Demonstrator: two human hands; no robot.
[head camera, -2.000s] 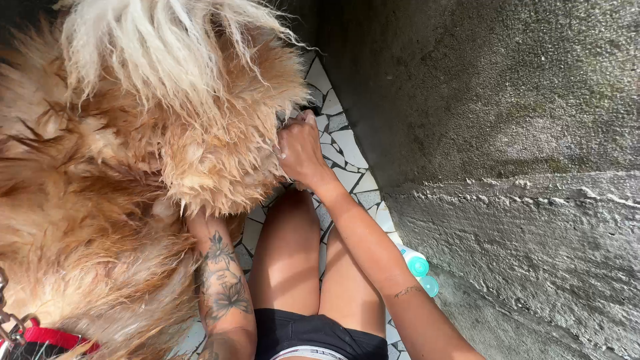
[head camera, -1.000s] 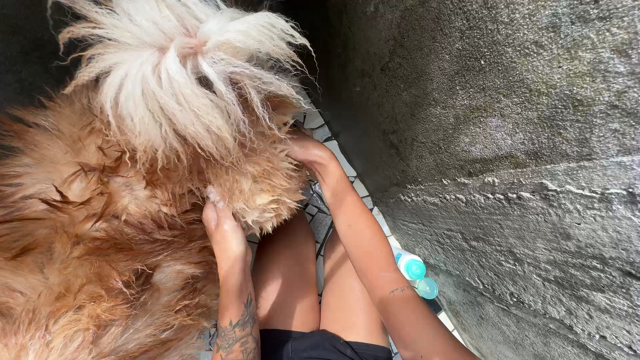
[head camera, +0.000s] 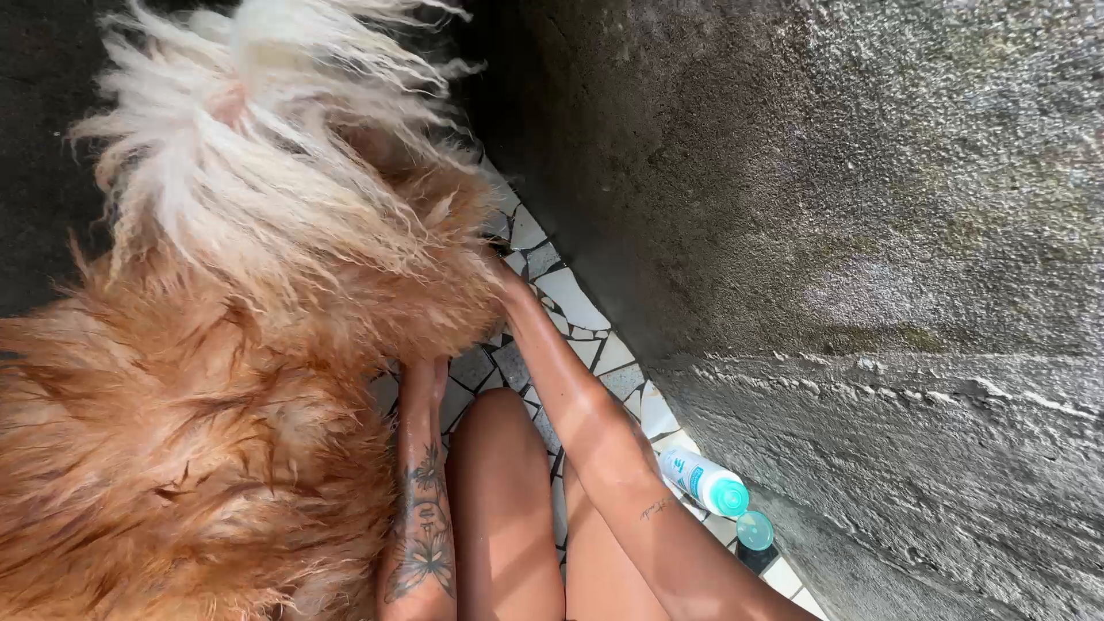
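Note:
A large dog (head camera: 216, 431) with wet, tan fur and a long white topknot (head camera: 259, 138) fills the left of the head view. My left forearm, tattooed, reaches up beneath the fur of its chest or foreleg, and that hand is hidden. My right arm reaches to the right edge of the same tan fur. Only the back of my right hand (head camera: 502, 280) near the wrist shows; its fingers are under the fur. What either hand holds cannot be seen.
A rough concrete wall (head camera: 819, 259) rises along the right. The floor is broken-tile mosaic (head camera: 569, 297). A white bottle with a turquoise cap (head camera: 699, 479) lies by the wall, beside a container with a translucent teal top (head camera: 755, 530). My bare knees are between my arms.
My left hand, visible on the fur a second ago, has gone beneath it. My right hand has slipped further out of sight. The dog's white-topped head has shifted slightly.

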